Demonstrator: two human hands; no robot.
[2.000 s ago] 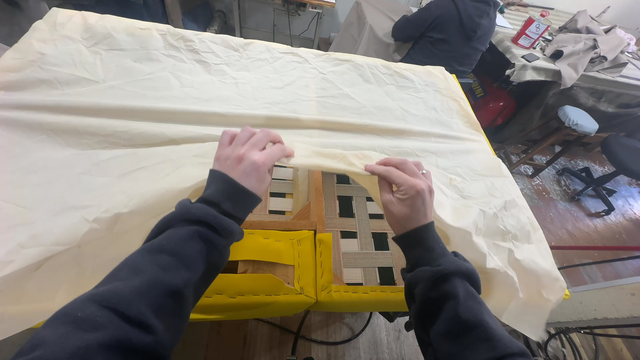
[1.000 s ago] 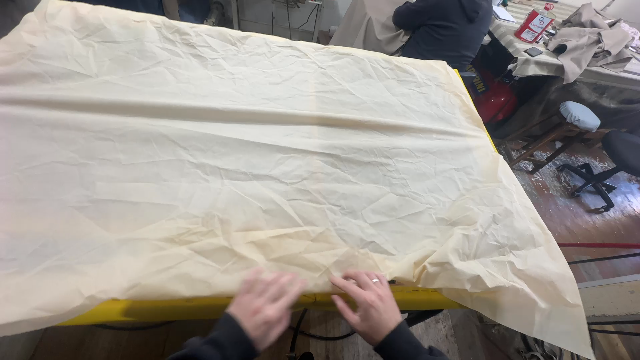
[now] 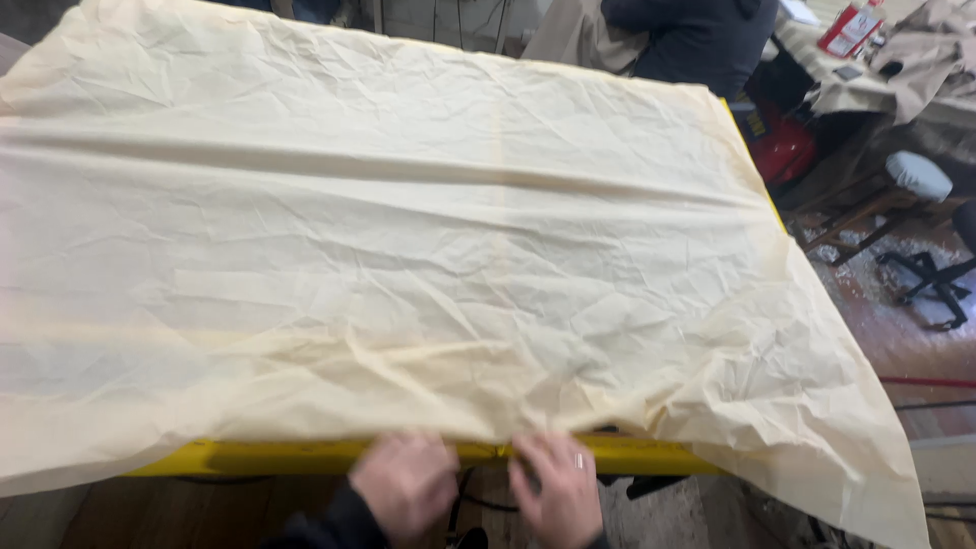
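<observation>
A large sheet of creased cream fabric [image 3: 427,252] lies over a webbed wooden frame, whose webbing is now hidden. Along the near side, the frame's yellow-covered edge [image 3: 290,457] shows below the fabric. My left hand [image 3: 408,480] is at this edge, blurred, its fingers bent at the fabric's near border. Close to its right, my right hand [image 3: 557,484], with a ring on one finger, has its fingertips on the fabric border over the yellow edge. Whether either hand pinches the cloth cannot be made out.
Beyond the frame's far right corner sits a person in a dark top [image 3: 690,38]. A table with a red can [image 3: 850,29] and beige cloth stands at the upper right. Below it are a stool [image 3: 919,175] and a wheeled chair base [image 3: 926,278]. Cables run under the frame.
The fabric's near border, held up by both hands two seconds ago with webbing visible beneath, has come down over the frame. Both hands have moved down to the yellow edge.
</observation>
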